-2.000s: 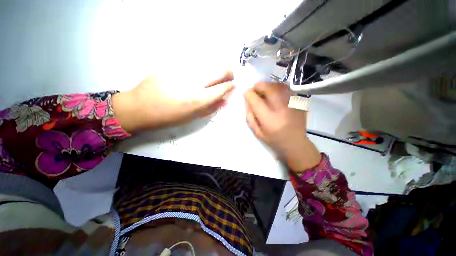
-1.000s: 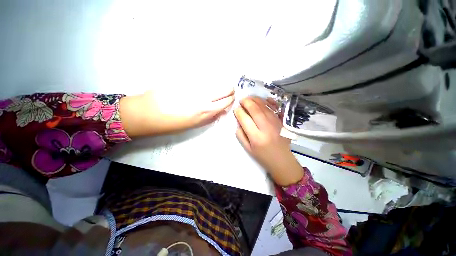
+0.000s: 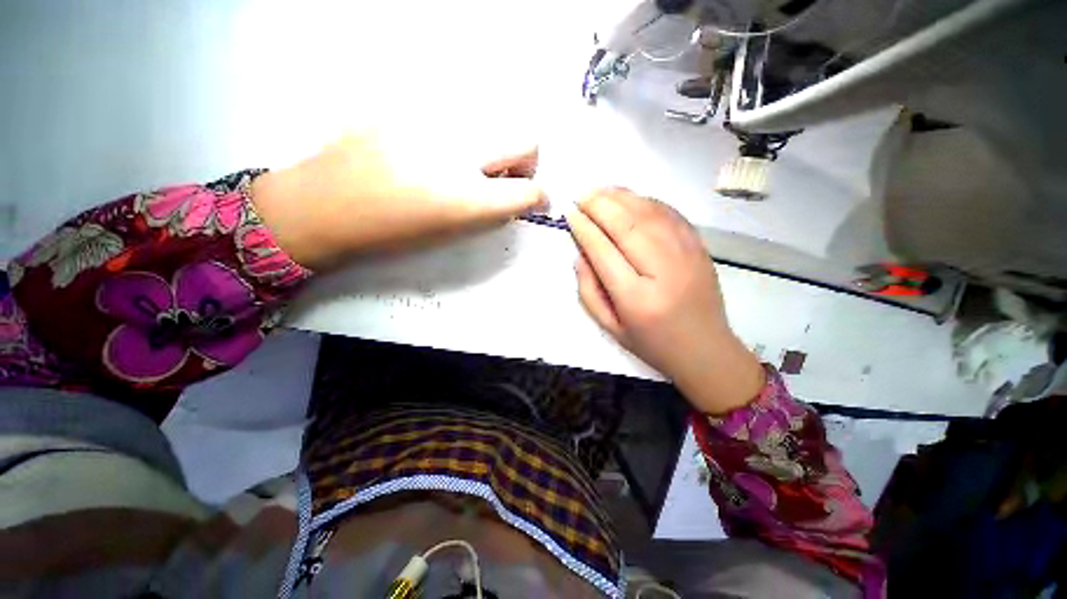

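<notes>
A white fabric piece (image 3: 559, 187) lies between my fingertips, its outline nearly lost in the glare. My left hand (image 3: 404, 201) comes from the left with its fingertips at the fabric, partly washed out or covered by white. My right hand (image 3: 651, 267) pinches the fabric's right side with thumb and fingers. Both hands are in front of the presser foot and needle (image 3: 598, 77), apart from it. The industrial sewing machine (image 3: 936, 59) fills the upper right.
A dark seam line runs along the white table (image 3: 468, 310) at my fingertips. Orange and black thread snips (image 3: 901, 280) lie right of the machine bed. Crumpled whitish scraps (image 3: 1000, 351) are at the right edge. The table's front edge runs above my checked apron.
My hands are now nearer the table's front edge relative to the presser foot, with a visible gap from it. The machine sits higher in view than one second ago, as the view has shifted.
</notes>
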